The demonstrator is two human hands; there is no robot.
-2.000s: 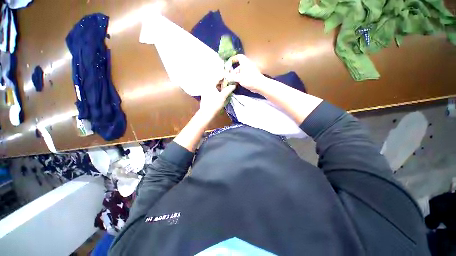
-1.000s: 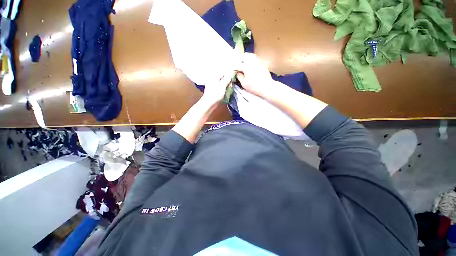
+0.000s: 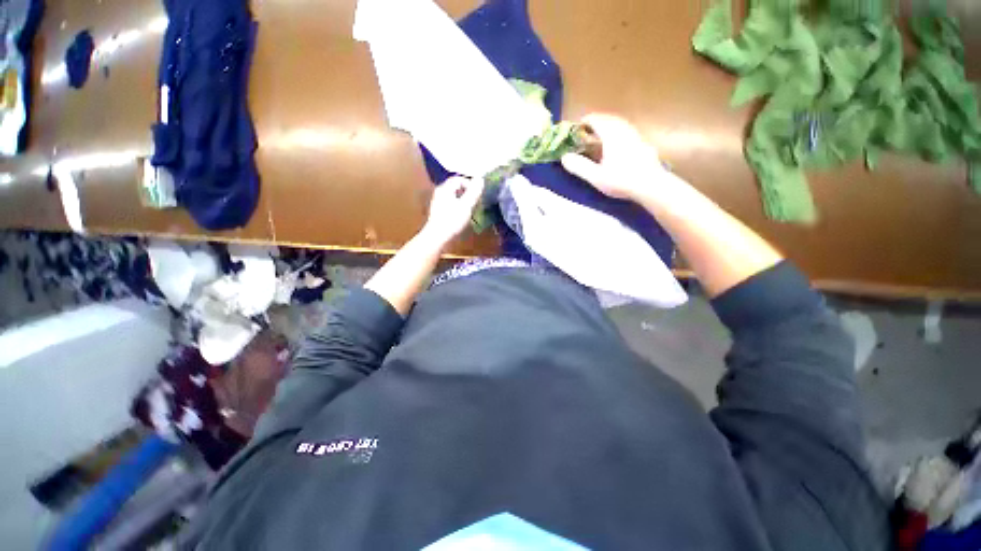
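A bundle of navy pieces (image 3: 516,41) and white paper (image 3: 436,92) lies at the table's near edge, narrowed at its middle. A light-green tie strip (image 3: 549,145) goes round that middle. My right hand (image 3: 615,156) grips one end of the strip, to the right of the bundle. My left hand (image 3: 454,205) is at the left of the bundle's middle, fingers curled by the strip's other end; its grip is blurred. The lower white paper (image 3: 597,242) fans out towards the lower right over the table edge.
A navy stack (image 3: 210,118) lies at left on the brown table (image 3: 323,140), with a small pale box (image 3: 158,183) beside it. A heap of green strips (image 3: 828,86) lies at the right. White and dark scraps (image 3: 221,301) lie on the floor at left.
My hands were together at the bundle's middle and are now apart, the right one moved right with the green strip stretched out. The view has shifted, so the table sits higher in the picture.
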